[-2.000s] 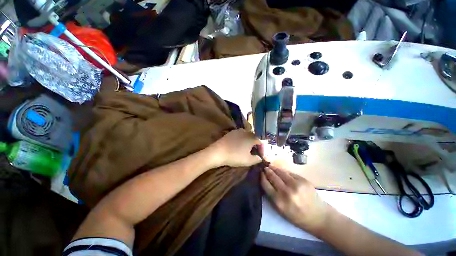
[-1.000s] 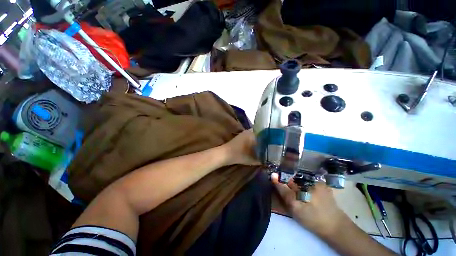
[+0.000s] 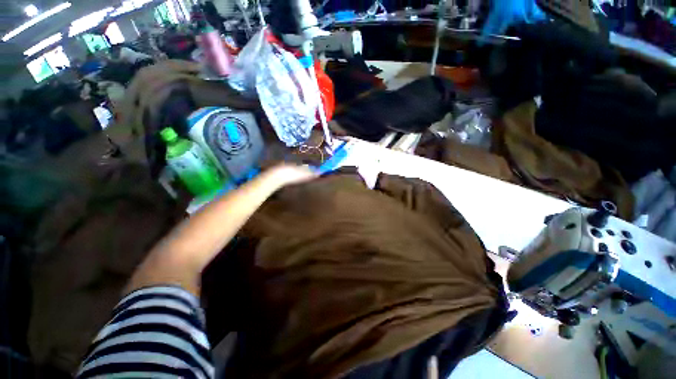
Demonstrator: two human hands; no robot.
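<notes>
A brown garment [image 3: 370,252] with black parts lies in large folds over the table, its gathered end beside the needle area of the white and blue sewing machine [image 3: 571,259]. My left hand [image 3: 289,176] is blurred at the garment's far left edge, with the arm stretched out over the cloth. Whether its fingers grip the cloth cannot be told. My right hand cannot be made out. A small pale sliver shows against the black cloth at the bottom edge, too little to identify.
A grey fan [image 3: 231,137] and a green bottle [image 3: 191,163] stand left of my hand. A clear plastic bag [image 3: 282,92] hangs by a white pole. Brown and black cloth lies behind the table [image 3: 445,189]. Dark-handled scissors [image 3: 614,355] lie at the lower right.
The view has swung left and up, so the machine sits farther right. My left hand has left the needle area for the garment's far left edge. My right hand no longer shows beside the needle.
</notes>
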